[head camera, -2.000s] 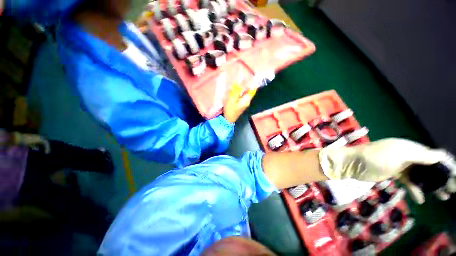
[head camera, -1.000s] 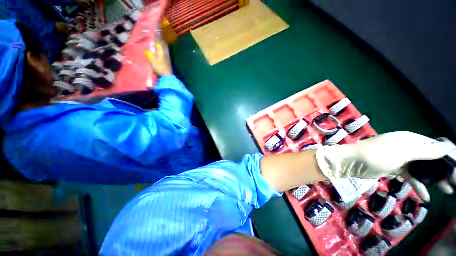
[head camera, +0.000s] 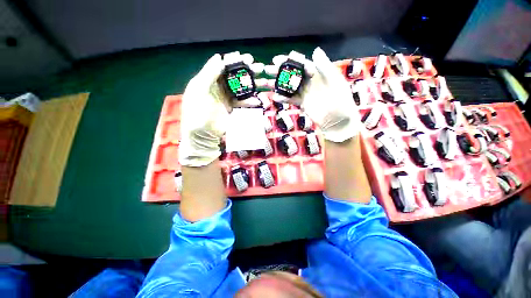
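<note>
My left hand, in a white glove, holds a smartwatch by its case and strap. My right hand, also gloved, holds another smartwatch. Both screens face me, lit with a green and white picture, side by side above the back of the pink-red tray. That tray has several watches in its pockets and some empty pockets at its left and front right. A white paper slip lies on its watches between my forearms. My hands and forearms hide parts of the tray.
A fuller pink-red tray stands at the right, with clear film glaring on its front, and another tray lies beyond it. A tan cardboard sheet lies at far left beside reddish-brown stacked trays. A person's legs show at lower right.
The view has turned from the left neighbour to my own tray. The neighbour and their held tray are out of view. Both my hands and two lit watches now show; before, one glove held a dark watch.
</note>
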